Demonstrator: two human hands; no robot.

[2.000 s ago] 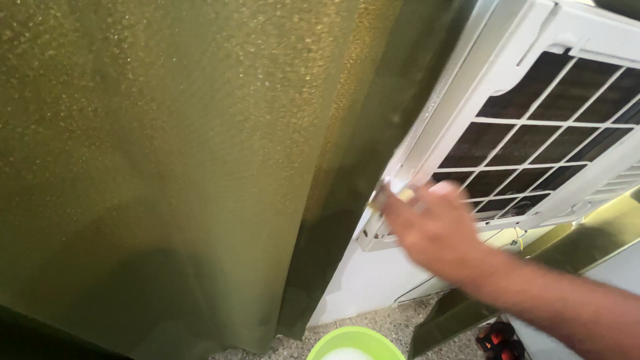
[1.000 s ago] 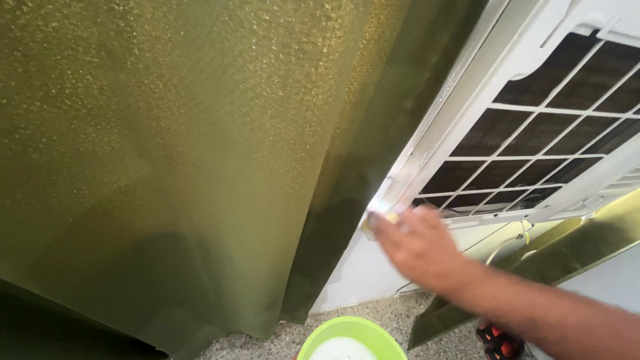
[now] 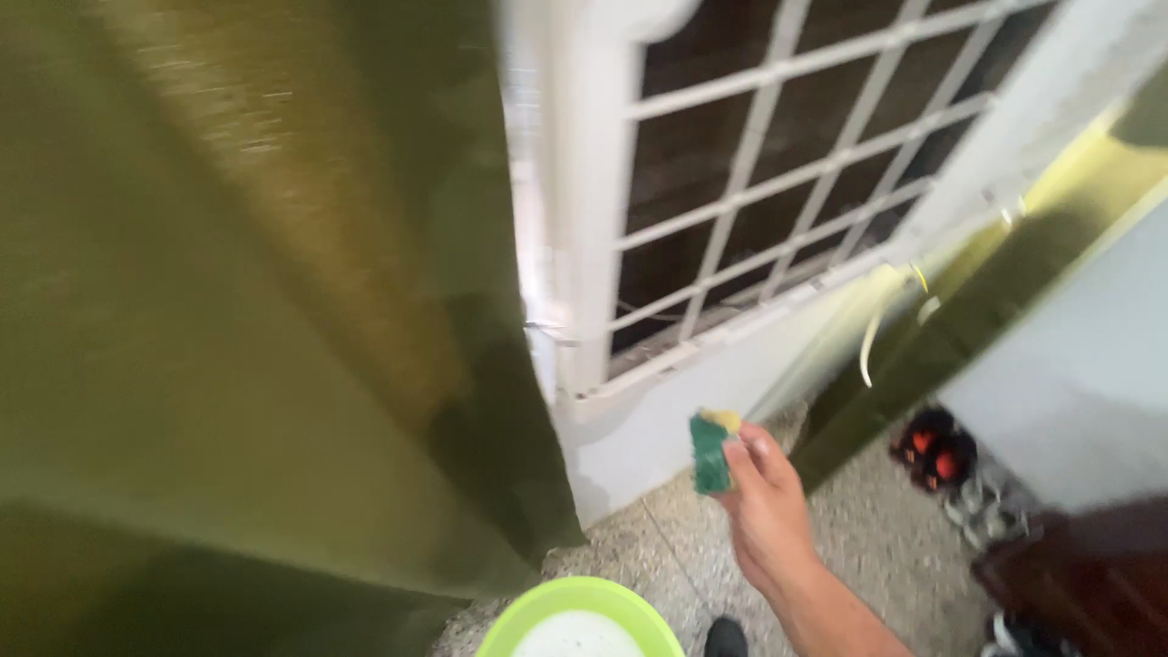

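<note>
My right hand grips a green and yellow scouring sponge between thumb and fingers, its green side facing the view. It is held in the air, apart from the white grille of an appliance above it. Below and to the left of the hand, a lime-green tub holds whitish, foamy liquid. At the left hangs a large green-gold curtain, its edge beside the appliance's white frame. My left hand is not in view.
Speckled floor lies below, with a dark shoe tip near the tub. Black and red footwear rests at the right. A pale cable hangs by a second green curtain.
My right hand with the sponge has come away from the lower left edge of the appliance frame, down over the floor near the tub. The view has shifted and is blurred.
</note>
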